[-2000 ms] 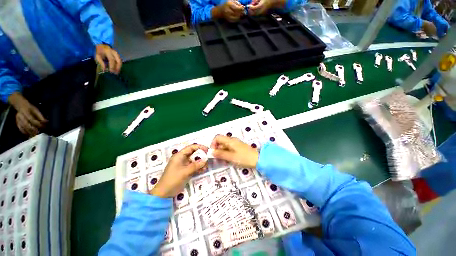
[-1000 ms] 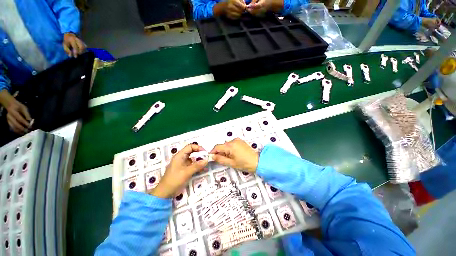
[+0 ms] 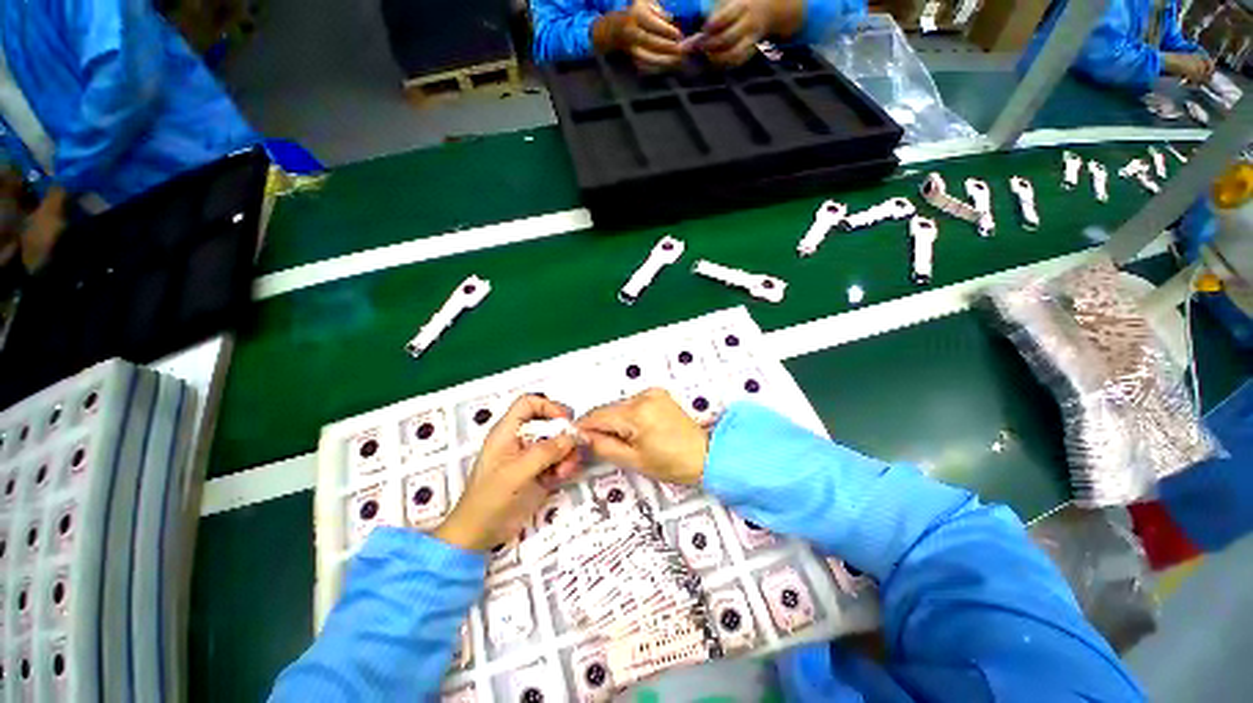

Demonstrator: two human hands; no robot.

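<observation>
My left hand (image 3: 509, 474) and my right hand (image 3: 651, 437) meet over a white parts tray (image 3: 334, 474). My left fingers pinch a small pale square part (image 3: 546, 430). My right fingertips touch its right side, around a small piece mostly hidden by the fingers. The tray's cells hold pale square parts with dark round centres. A pile of narrow pinkish-silver strip parts (image 3: 625, 584) lies loose on the tray below my hands.
Key-shaped units (image 3: 449, 316) lie scattered on the green belt (image 3: 344, 371). A tray stack (image 3: 124, 522) stands at left. Black trays (image 3: 715, 131) are opposite and at left. A clear bag of strip parts (image 3: 1092, 371) lies at right. Workers in blue stand across the belt.
The key-shaped units have moved right along the belt. The square part is tilted flatter between my fingers. The worker at left has leaned and drawn their hands away from the black tray.
</observation>
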